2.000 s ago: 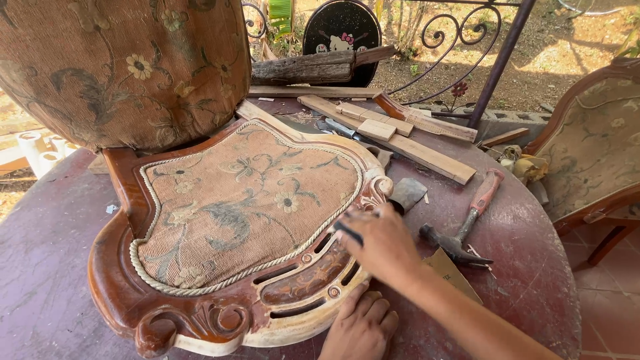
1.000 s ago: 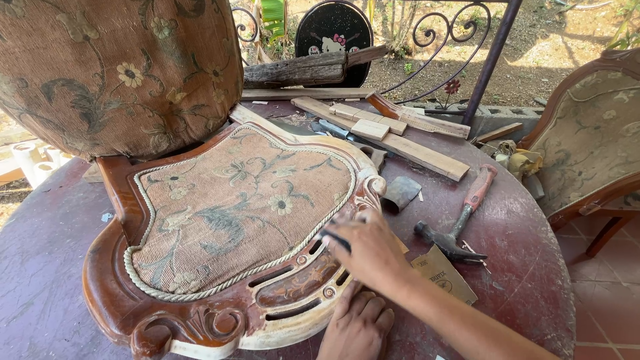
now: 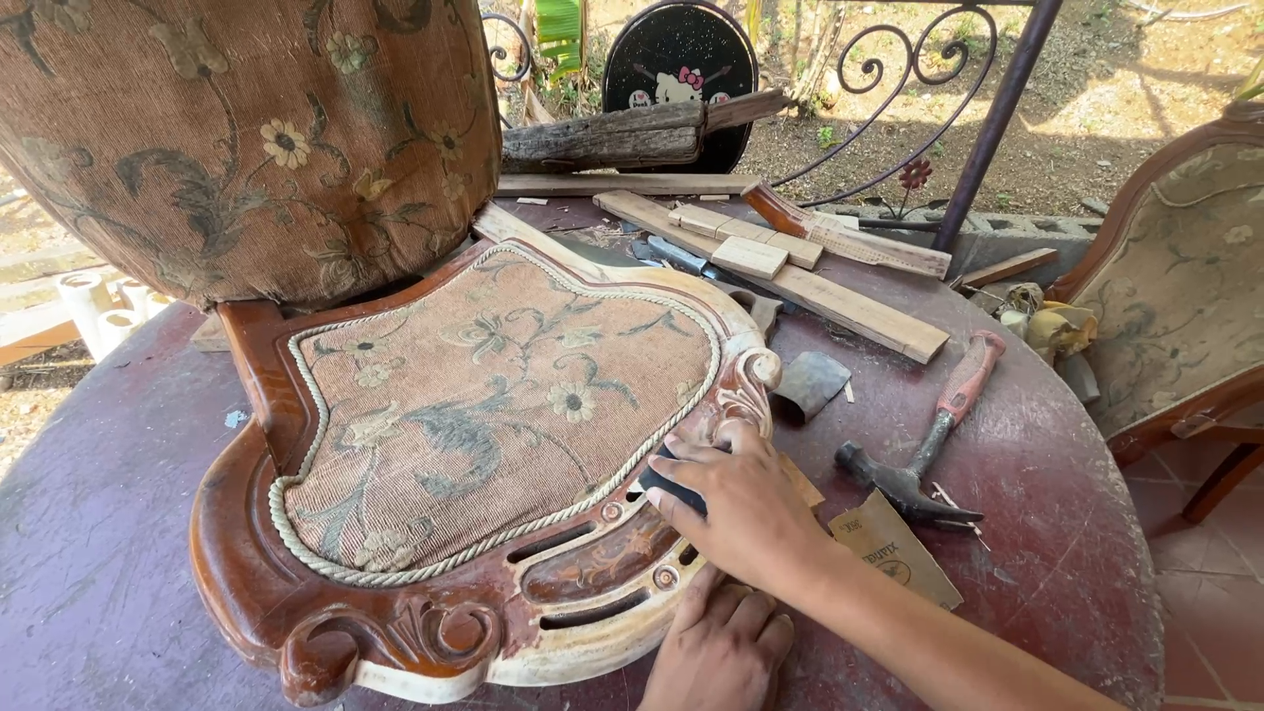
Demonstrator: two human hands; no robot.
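A carved wooden chair frame (image 3: pixel 237 553) with a floral upholstered backrest panel (image 3: pixel 513 385), edged in twisted cord, lies on a round table. Its rim is glossy brown on the left and pale, bare-looking along the right and lower edges. My right hand (image 3: pixel 741 494) grips a small black block (image 3: pixel 674 486) against the carved rim beside the cord; the block's underside is hidden. Lower down, my left hand (image 3: pixel 726 642) rests at the frame's outer edge, fingers curled, touching the pale wood. A piece of sandpaper (image 3: pixel 894 553) lies flat to the right of my hands.
A claw hammer (image 3: pixel 923 464) and a curved metal piece (image 3: pixel 812 385) lie right of the frame. Wooden strips (image 3: pixel 849 306) and a blue-handled tool (image 3: pixel 676 255) are behind it. The upholstered seat (image 3: pixel 257 148) rises at upper left. Another chair (image 3: pixel 1175 286) stands at right.
My right hand has shifted slightly along the carved rim with the black block. My left hand stays at the frame's lower edge.
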